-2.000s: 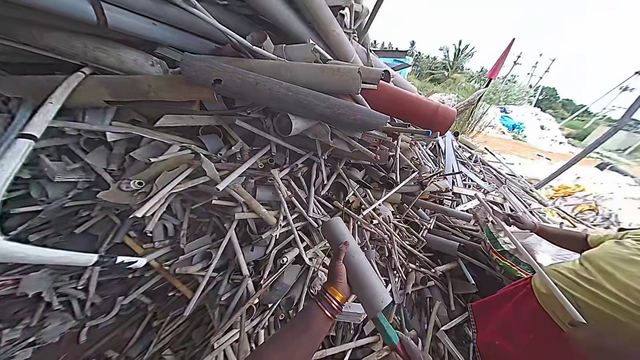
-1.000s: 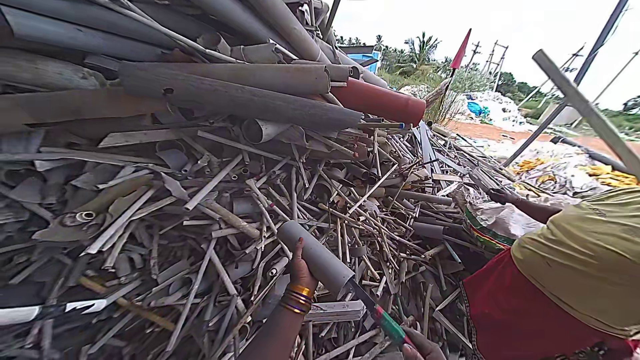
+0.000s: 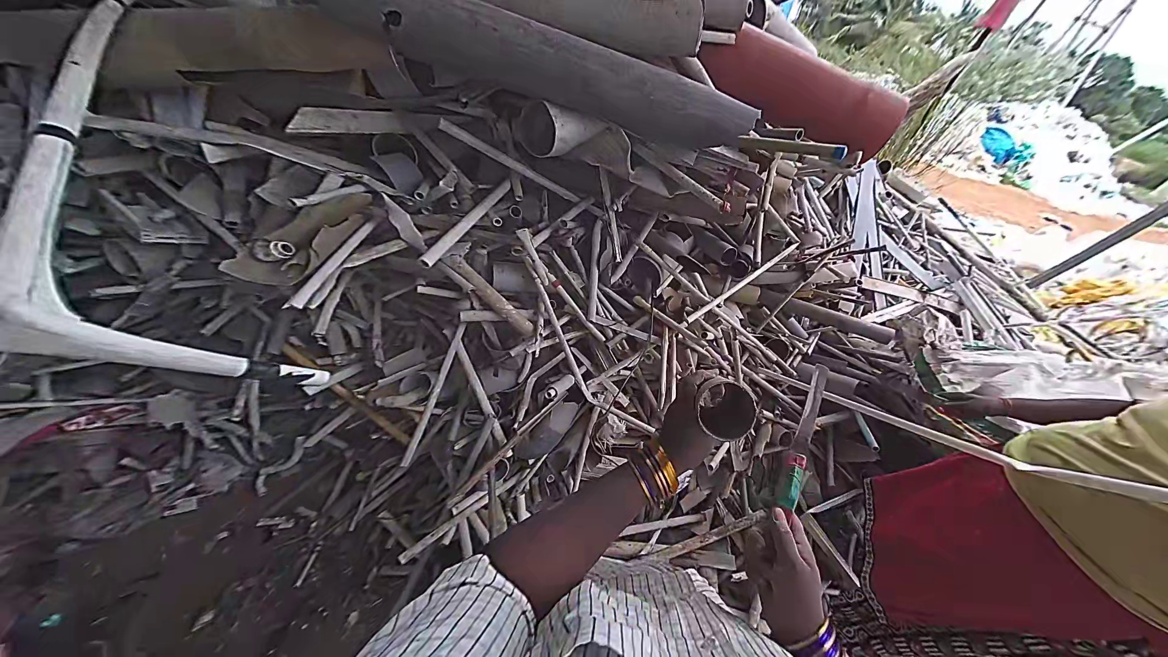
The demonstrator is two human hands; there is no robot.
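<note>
My left hand (image 3: 689,424), with bangles at the wrist, grips a short grey plastic pipe (image 3: 727,408), whose round open end faces toward me. To its right and lower, my right hand (image 3: 787,557) holds a knife by its green and red handle (image 3: 792,482). The blade (image 3: 810,406) points up and away, a little right of the pipe and apart from it. Beneath both hands lies a heap of thin pipe pieces and broken plastic scraps (image 3: 566,310).
Large grey pipes (image 3: 584,78) and a red-brown pipe (image 3: 803,87) lie atop the heap. A white forked pole (image 3: 36,310) stands at left. At right a co-worker in a yellow top (image 3: 1095,511) reaches toward a white sack (image 3: 1049,374); a long thin strip (image 3: 985,452) crosses there.
The grey pipe in my left hand has turned, so its open end now faces me. The knife blade, beside the pipe's end a second ago, now stands apart from it, pointing up.
</note>
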